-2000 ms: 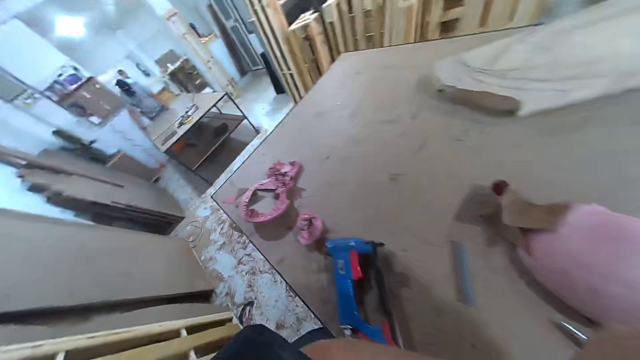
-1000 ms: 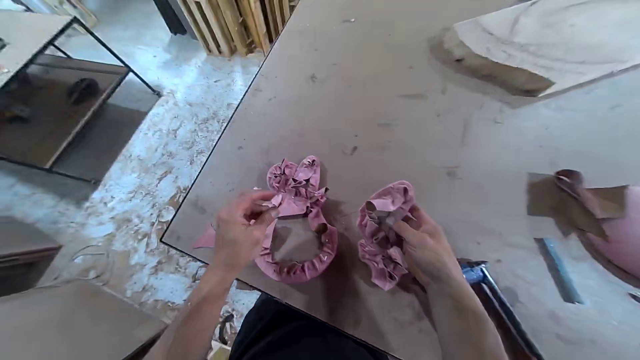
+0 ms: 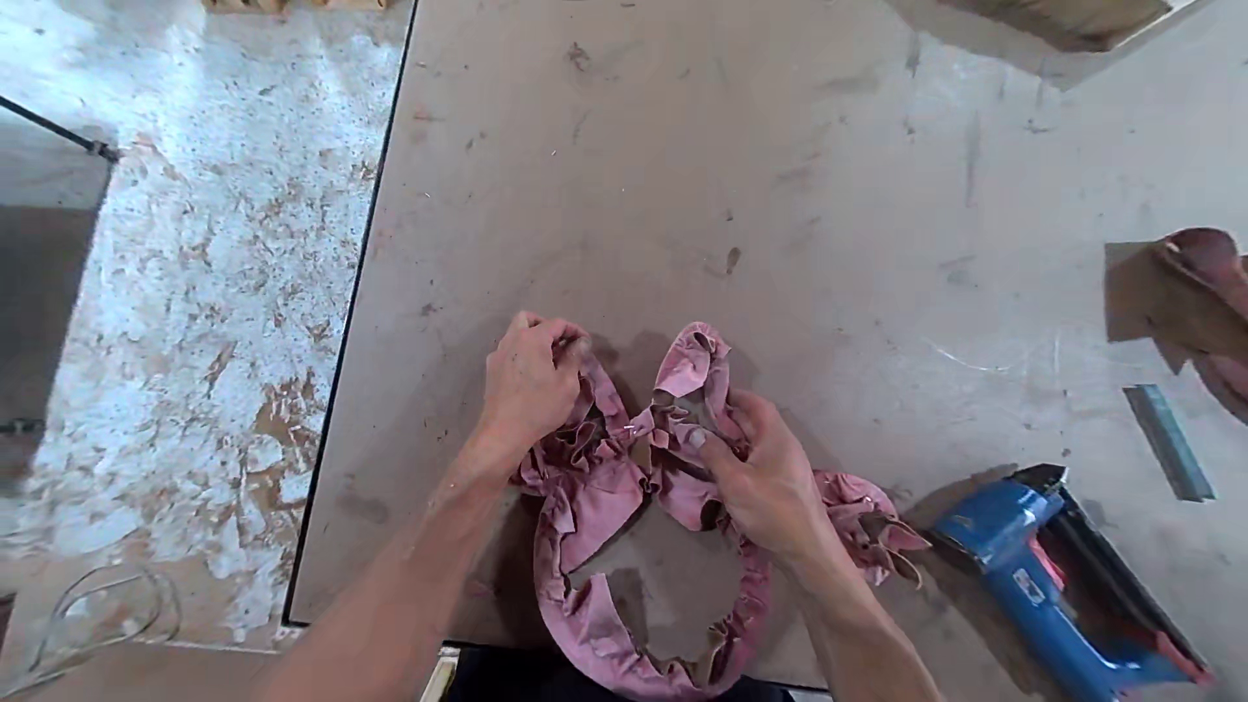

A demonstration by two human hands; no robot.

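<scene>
Pink gathered fabric, shaped as a ring with loops at its top (image 3: 575,624), lies at the near edge of the worktable (image 3: 604,195). My left hand (image 3: 536,375) pinches a gathered strip at the upper left of the ring. The loop at the upper right is held by my right hand (image 3: 765,468), thumb on top. A separate bunched pink piece (image 3: 863,517) rests beside my right wrist, partly hidden by it. To the right of that lies a blue pneumatic staple gun (image 3: 1024,575) on its side.
A strip of staples (image 3: 1170,444) lies right of the staple gun. Brown and pink material (image 3: 1199,283) sits at the right edge, and a foam-like piece with a pale cover (image 3: 1072,19) at the top right. Left of the table edge, the floor (image 3: 224,253) is scuffed, with a coiled cord (image 3: 97,604).
The view has moved closer over the table. My right hand, earlier on a separate bunched pink piece, now holds the ring's upper right loop. My left hand stays on the ring's upper left.
</scene>
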